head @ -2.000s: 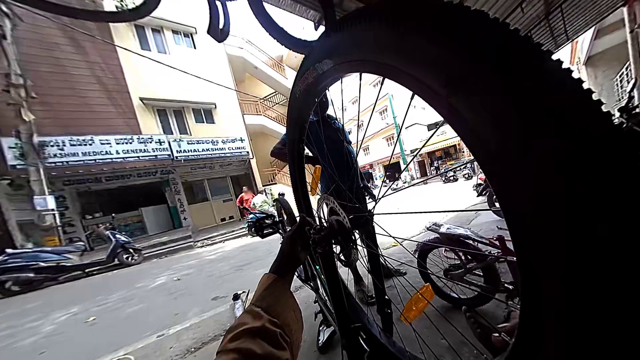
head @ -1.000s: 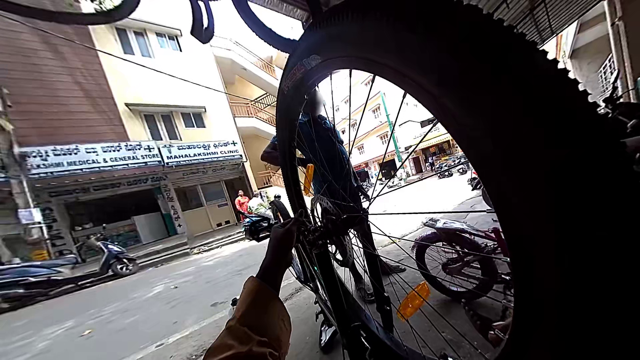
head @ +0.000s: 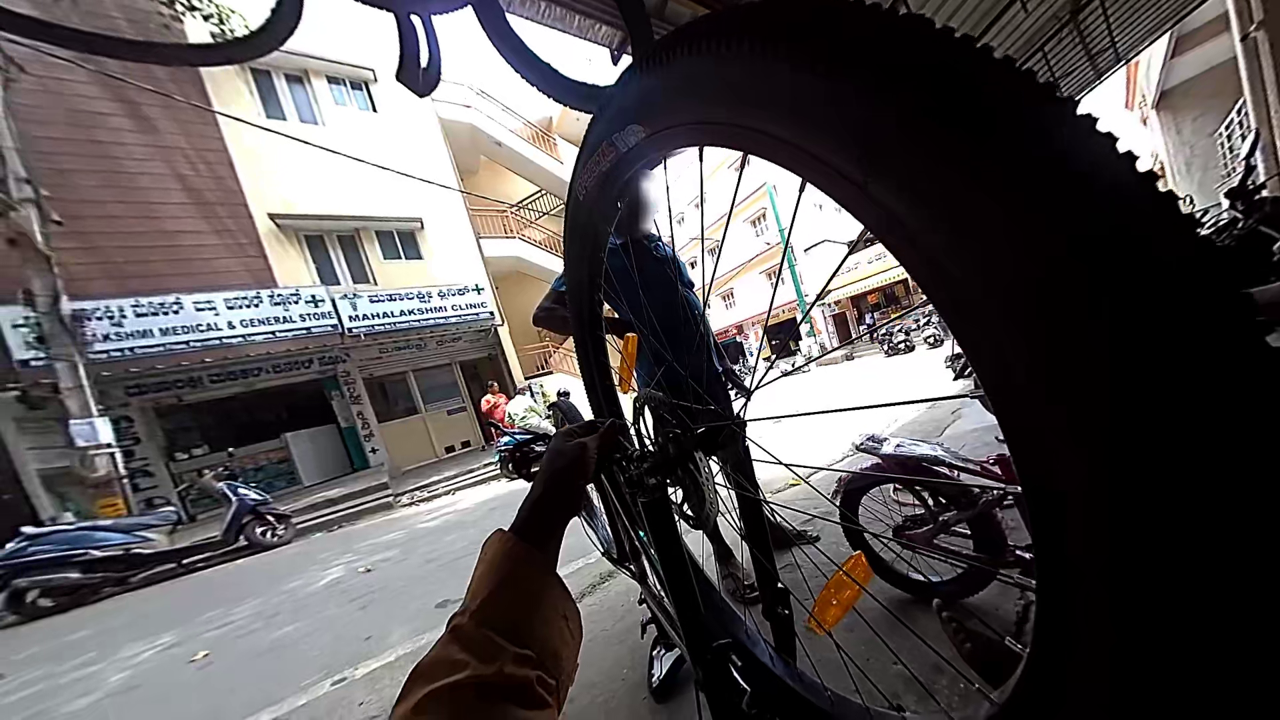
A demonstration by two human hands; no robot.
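A bicycle wheel with a dark knobby tyre (head: 900,130) fills the right half of the head view, upright and close. My left hand (head: 575,455), in a brown sleeve, reaches to the hub area (head: 650,465), its fingers closed at the axle end; whatever part they pinch is too dark to tell. Beside the hub sits a disc brake rotor (head: 697,490). Orange reflectors (head: 840,592) are fixed among the thin spokes. Dark frame or fork parts stand below the hub. My right hand does not show.
Behind the wheel stands a person in dark blue clothes (head: 660,310). A small bicycle (head: 920,520) is parked beyond the spokes at right. Bicycle parts (head: 540,55) hang overhead. A scooter (head: 130,540) stands across the road at left, before shopfronts.
My left hand stays beside the hub, and the wheel keeps about the same position. The person behind the wheel stands in nearly the same place.
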